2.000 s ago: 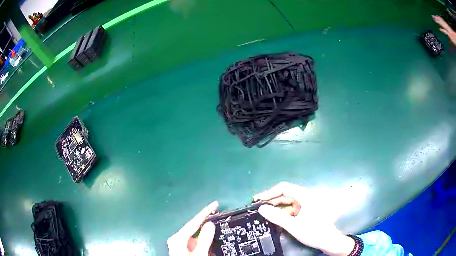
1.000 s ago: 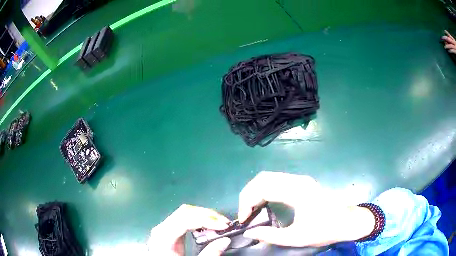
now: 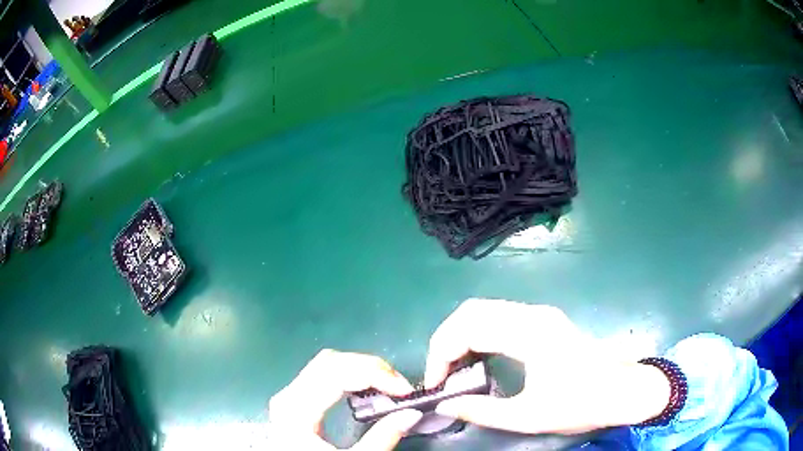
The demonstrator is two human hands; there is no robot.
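A small dark housing is held edge-on near the bottom middle, its long narrow side facing up. My left hand grips its left end and my right hand grips its right end, with thumbs and fingertips meeting near its middle. The board side seen earlier is hidden now. A large tangled gasket pile of thin black loops lies beyond my hands. Both hands look overexposed, so finger detail is faint.
A housing with exposed circuit board lies at left, more speckled units at the far left edge. A second gasket bundle is at lower left. Black blocks stand side by side near the green rail.
The housing has turned from board side up to edge-on, and my fingers have closed in toward its middle. The other person's hand at upper right has left the view.
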